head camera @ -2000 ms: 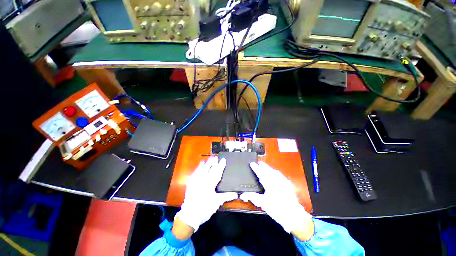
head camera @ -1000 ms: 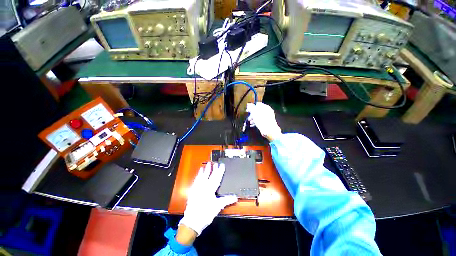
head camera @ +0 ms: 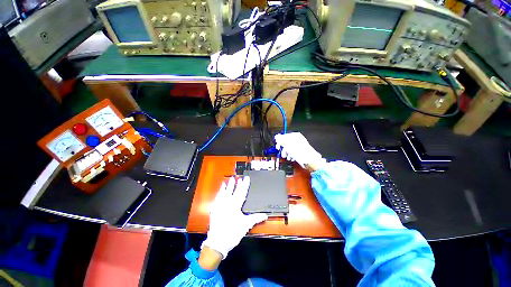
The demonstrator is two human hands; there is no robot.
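A flat black set-top box (head camera: 265, 191) lies on the orange-red board (head camera: 204, 193), its far edge at the black and silver connector block (head camera: 262, 165). My gloved left hand (head camera: 228, 216) holds the box at its left side and near left corner, thumb along the near edge. My gloved right hand (head camera: 297, 149) is closed around the lower end of the blue network cable (head camera: 259, 101), just behind the block's right part. The fingers hide the cable's plug, so I cannot tell whether it is seated.
An open orange test box (head camera: 92, 143) stands at left, near two set-top boxes (head camera: 171, 157) (head camera: 119, 197). A remote control (head camera: 390, 189) lies right of the board, partly beside my right sleeve. More boxes (head camera: 423, 151) lie back right. Oscilloscopes (head camera: 168, 28) and a power strip (head camera: 232, 66) occupy the shelf.
My right hand has left the box's right side and gone to the blue cable; since a second ago it has come down toward the connector block. My left hand stays at the box.
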